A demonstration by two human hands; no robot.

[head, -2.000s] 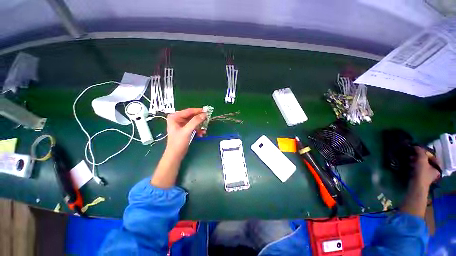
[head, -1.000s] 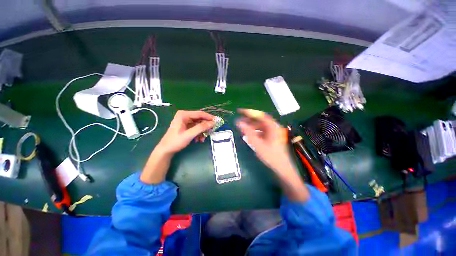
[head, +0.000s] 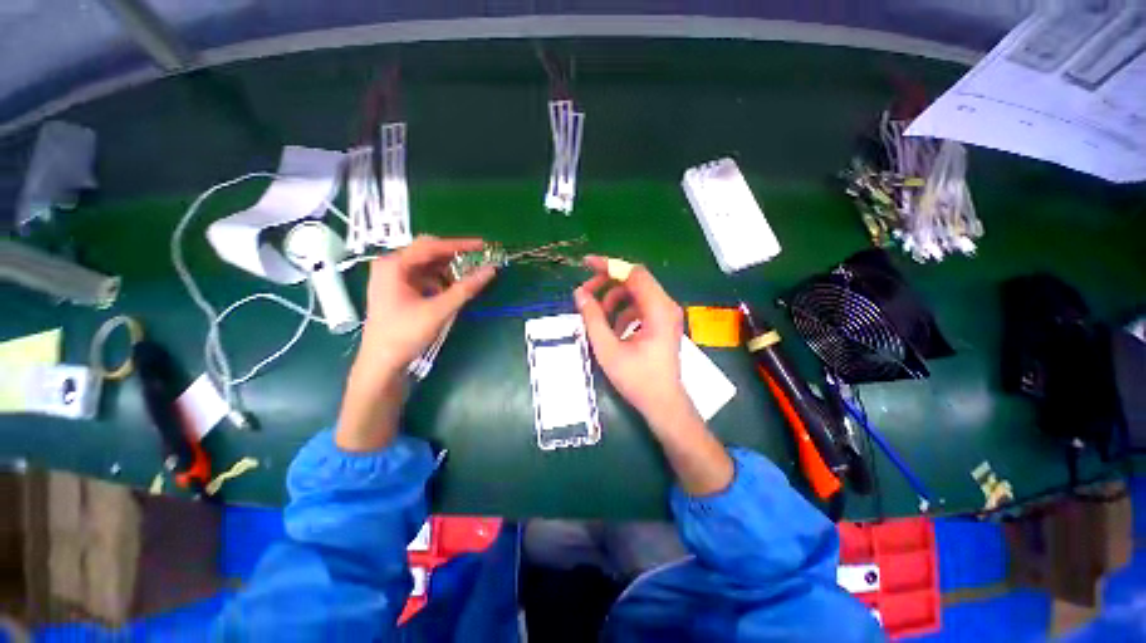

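Observation:
My left hand [head: 421,302] holds a small green circuit board [head: 478,261] between thumb and fingers, above the bench. Thin lead wires [head: 543,253] stretch from the board to the right, and white cable ends hang below my left hand. My right hand [head: 632,333], with a yellow band on a fingertip, is at the wires' free ends with its fingers bent; whether it grips them is too small to tell. The white housing frame [head: 563,383] lies below, between the hands. A white back cover [head: 704,381] is partly hidden behind my right hand.
White charging cables [head: 564,157] lie at the back, with a bunch [head: 924,195] at right. A white slab [head: 731,216], orange square [head: 714,327], electric screwdriver [head: 794,408], fan [head: 861,320] and black unit [head: 1062,358] lie right. A corded white device [head: 321,276] lies left.
My right hand has come from the black unit at far right to the wires. My left hand still holds the board, now slightly further left, with the wires pointing right.

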